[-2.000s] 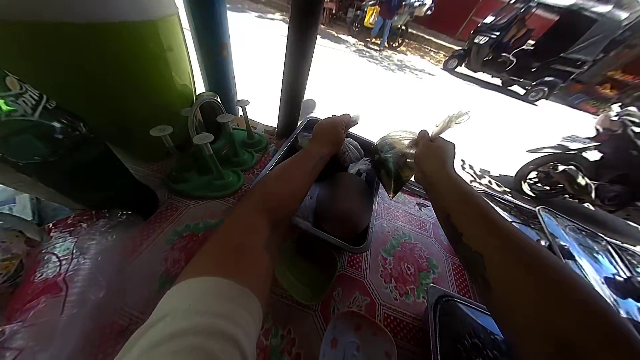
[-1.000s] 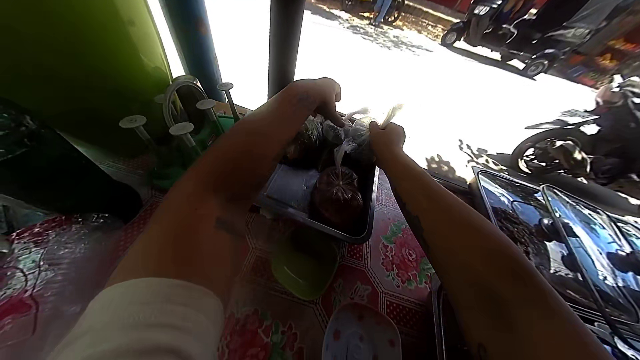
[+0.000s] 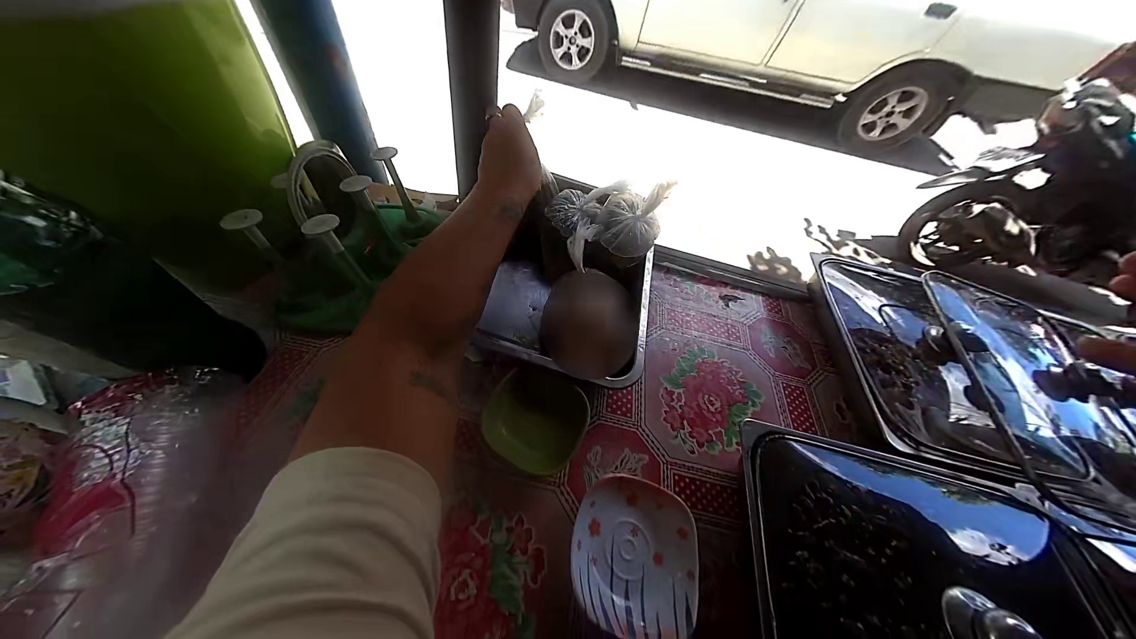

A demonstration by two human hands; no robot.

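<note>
My left hand (image 3: 510, 158) is closed on the twisted neck of a clear plastic bag at the back left of a metal tray (image 3: 635, 359); the bag's body is mostly hidden behind my hand and forearm. Tied clear plastic bags (image 3: 628, 226) stand at the back of the tray. In front of them is a rounded dark bag (image 3: 587, 327), blurred. At the right edge, my right hand (image 3: 1114, 342) shows only its fingers, beside the black knob of a glass lid (image 3: 1078, 382); whether it touches the knob is unclear.
A green bowl (image 3: 535, 424) and a patterned dish (image 3: 632, 550) sit on the red flowered tablecloth (image 3: 710, 390). Lidded trays (image 3: 887, 524) fill the right. Green holders with white-topped rods (image 3: 321, 226) stand left, near a dark post (image 3: 472, 89). Beyond are a motorcycle (image 3: 985, 213) and a car (image 3: 754, 40).
My right hand has left the tied bags and moved right to the lidded trays. My left hand has lifted at the tray's back left. A light-coloured car has come into view on the road.
</note>
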